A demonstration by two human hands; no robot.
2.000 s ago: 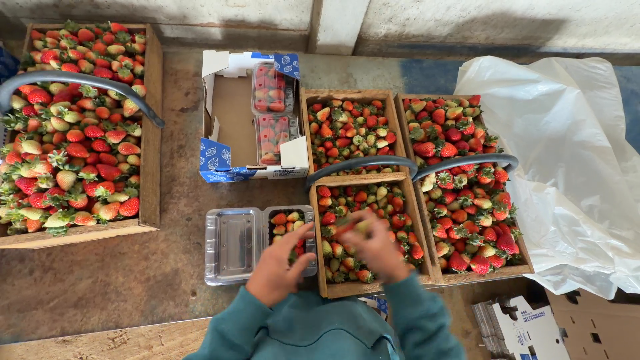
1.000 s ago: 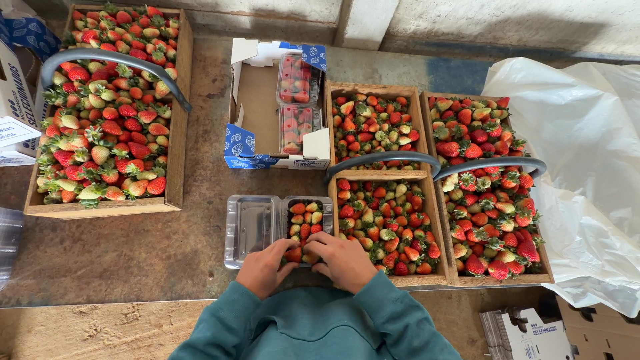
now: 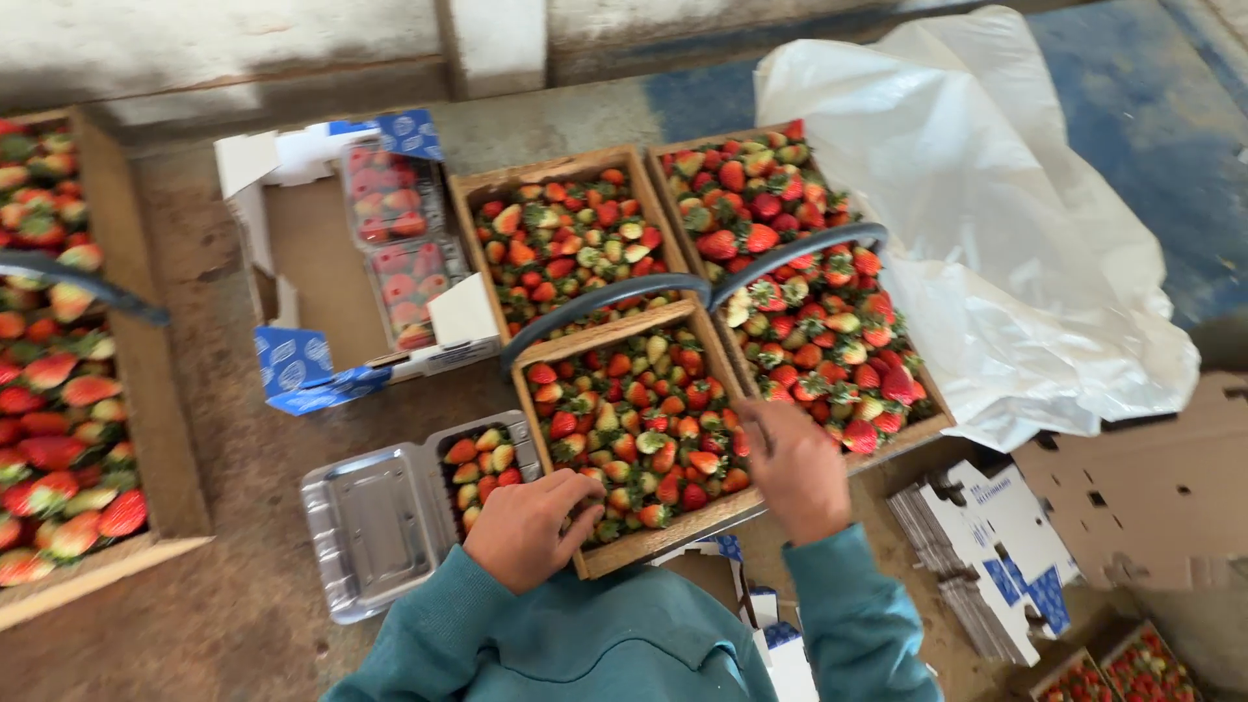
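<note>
My left hand is at the lower left corner of the small wooden crate of strawberries, fingers curled over its edge; whether a berry is between them is unclear. Beside that hand lies a clear plastic clamshell, its lid folded open to the left and its base holding rows of strawberries. My right hand is at the crate's right side, fingertips near the berries; its grasp is blurred. Behind stands a second wooden crate, and to the right a long wooden crate of strawberries with a dark curved handle.
An open cardboard box holds filled clamshells. Another wooden crate stands at the left. White plastic sheeting lies at the right, above stacked flat cartons. More strawberry crates sit low at the right.
My hands have moved apart, away from the berries in the clamshell, with the right hand now at the small crate's right side. The view has tilted and shifted.
</note>
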